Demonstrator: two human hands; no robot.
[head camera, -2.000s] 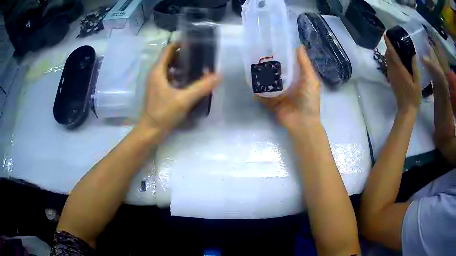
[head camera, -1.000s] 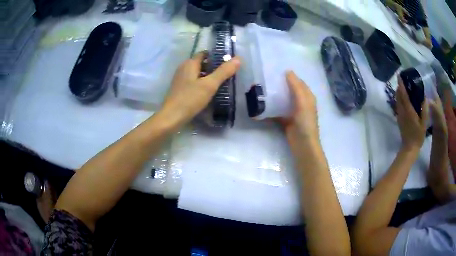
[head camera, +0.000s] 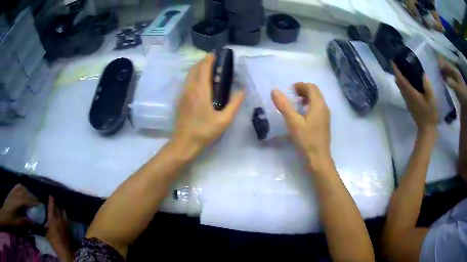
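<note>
My left hand (head camera: 202, 105) holds a glossy black cover (head camera: 223, 78) on edge, above the middle of the bench. My right hand (head camera: 307, 115) has its thumb and fingers apart, over a translucent housing (head camera: 269, 77) that lies on its side. Whether a fingertip still touches the housing is hard to tell. A small black fan (head camera: 260, 123) sits at the near end of this housing. Another translucent housing (head camera: 154, 110) lies left of my left hand, beside a black cover (head camera: 111, 96) lying flat.
A bagged black unit (head camera: 353, 75) lies to the right. Black cup-like parts (head camera: 210, 34), a small carton (head camera: 166, 25) and a pile of small black parts (head camera: 130, 36) stand at the back. Another person's hand (head camera: 422, 105) holds a black piece at right; other hands (head camera: 56, 225) show at lower left.
The dotted black unit's side no longer faces up in my left hand; a smooth black edge shows. The housing has been lowered onto the bench and my right hand has opened above it.
</note>
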